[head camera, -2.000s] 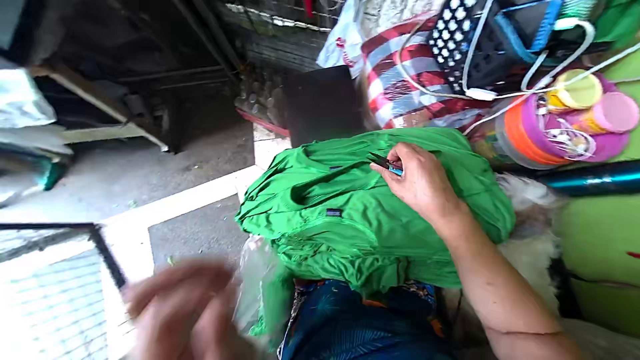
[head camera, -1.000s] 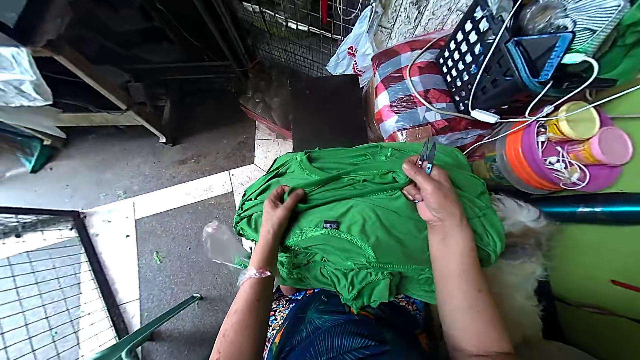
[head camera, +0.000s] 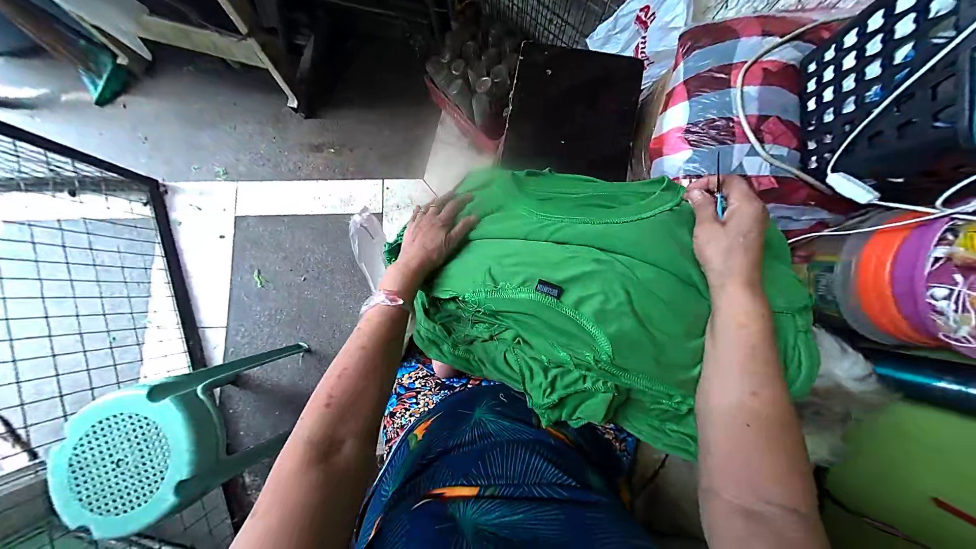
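A green knit shirt (head camera: 579, 259) lies spread across my lap, its seams and loose threads showing, with a small dark label (head camera: 549, 289) near the middle. My left hand (head camera: 438, 232) rests on the shirt's left edge, fingers spread, a pinkish band around the wrist. At the neckline's right end, my right hand (head camera: 728, 221) holds a small pair of thread snips (head camera: 719, 200), its thin tip pointing away from me. That hand touches the cloth; whether its fingers also pinch the fabric I cannot tell.
A teal plastic stool (head camera: 122, 461) stands at lower left beside a wire mesh panel (head camera: 76, 290). Beyond the shirt are a dark box (head camera: 572, 107) and glass bottles (head camera: 480, 88). To the right are a checkered bundle (head camera: 701, 99), a black plastic basket (head camera: 884, 84), white cables and stacked tubs (head camera: 888, 274).
The shirt is spread flatter, with its neckline now at the far side. My left hand has moved outward to the shirt's left edge. The snips stay in my right hand.
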